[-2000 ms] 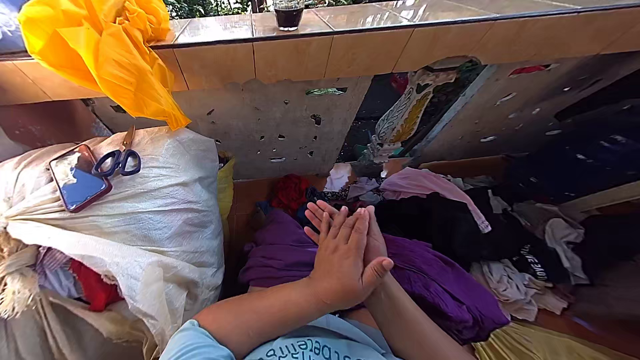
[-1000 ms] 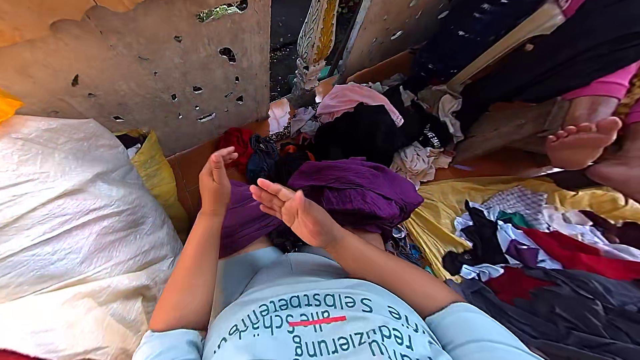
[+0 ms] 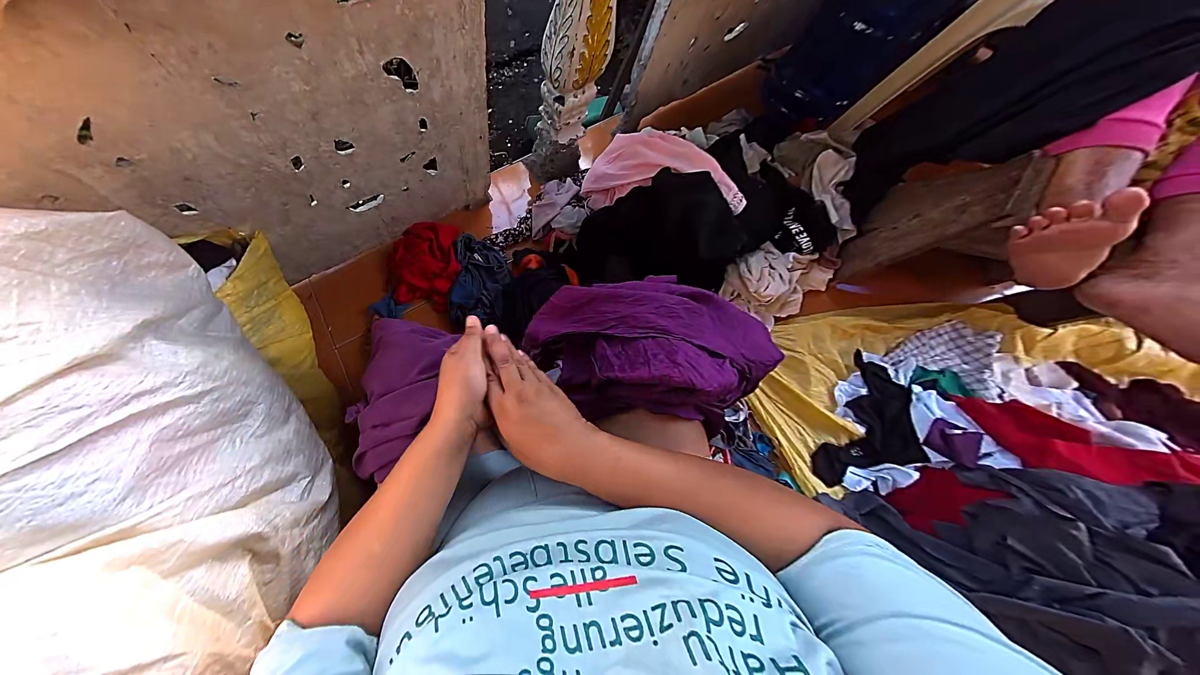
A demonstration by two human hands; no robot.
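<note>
My left hand (image 3: 463, 377) and my right hand (image 3: 536, 405) meet at the fingertips and palms above my lap, and I see nothing held between them. Purple cloth (image 3: 656, 347) lies over my legs just beyond and to the right of the hands. More purple fabric (image 3: 398, 389) hangs at the left beside my left hand. Past the lap, a red cloth (image 3: 424, 262), a dark blue cloth (image 3: 480, 279), a black garment (image 3: 661, 225) and a pink garment (image 3: 656, 169) lie heaped on the tiled floor.
A large white woven sack (image 3: 150, 422) stands at the left, with a yellow sack (image 3: 272, 314) behind it. A holed board (image 3: 281, 112) rises ahead. At right, mixed fabric pieces (image 3: 1031, 422) lie on a yellow sheet (image 3: 825, 347), near another person's bare foot (image 3: 1078, 239).
The hands were together two seconds ago, apart one second ago, and touch again now. The view has tilted down and turned right since the first frame.
</note>
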